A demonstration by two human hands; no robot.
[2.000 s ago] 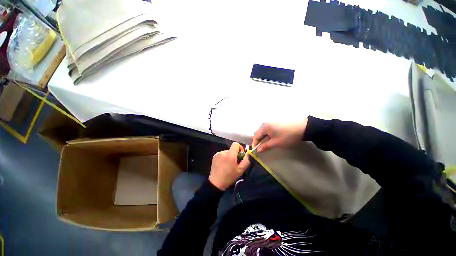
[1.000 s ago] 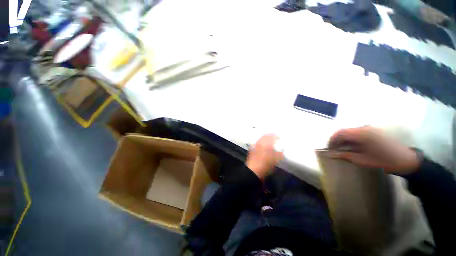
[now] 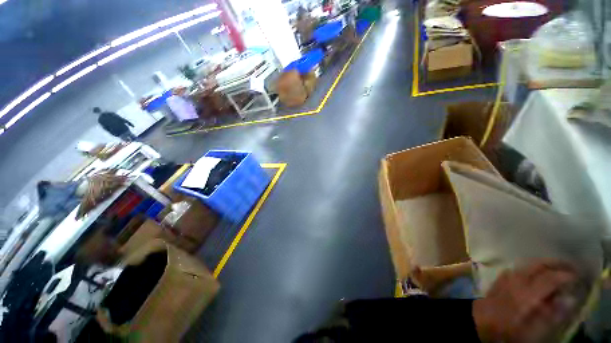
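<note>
A beige bag body [image 3: 522, 228] hangs at the lower right, with a corner over the open cardboard carton [image 3: 392, 221]. A yellow line runs along its edge at the far right. My left hand [image 3: 536, 298], bare and blurred, lies at the bag's lower part with its fingers curled on the fabric; its black sleeve comes in along the bottom edge. The exact finger grip is blurred. My right hand is out of the picture.
The white-covered table [image 3: 559, 144] is at the right edge. A grey aisle has yellow floor lines. A blue crate [image 3: 231, 187] and another open carton [image 3: 177, 295] stand to the left. A person [image 3: 114, 124] is in the far left background.
The view has swung far left towards the aisle. The bag body now reaches over the carton, and my left hand, earlier off the bag, is at it. My right hand has left the view.
</note>
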